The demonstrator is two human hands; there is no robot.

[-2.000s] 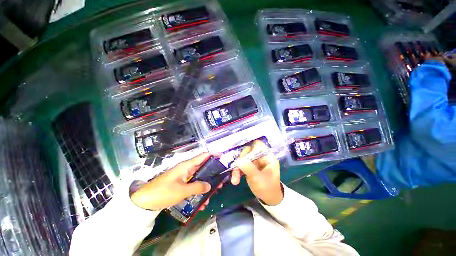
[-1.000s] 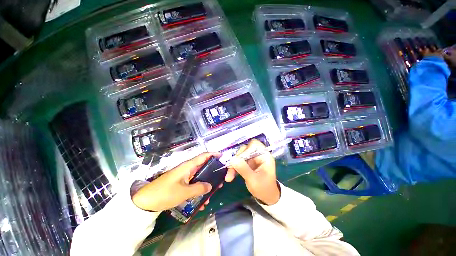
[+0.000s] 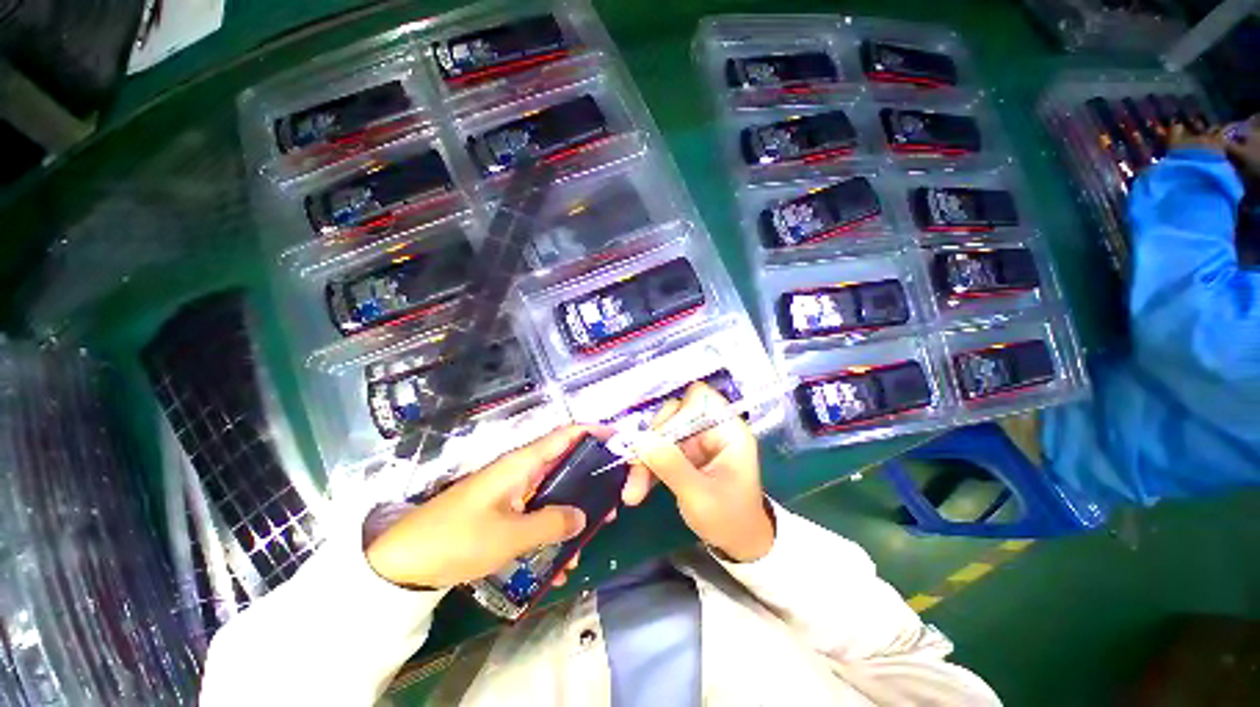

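My left hand grips a black phone half-assembly with a red edge, tilted, its silver and blue circuitry end pointing down to the left. My right hand holds thin pale tweezers like a pen, their tip at the upper black part of the unit. Whether a pad is at the tip cannot be told. A clear blister tray with several units lies just ahead. A floppy black adhesive pad strip lies diagonally across it.
A second blister tray of units lies to the right. Stacked clear trays and a black gridded bundle of pad strips are at the left. A blue stool and a co-worker's blue sleeve are at the right.
The tweezers and my right fingers have shifted slightly against the unit. My left hand keeps its grip on the unit in nearly the same place.
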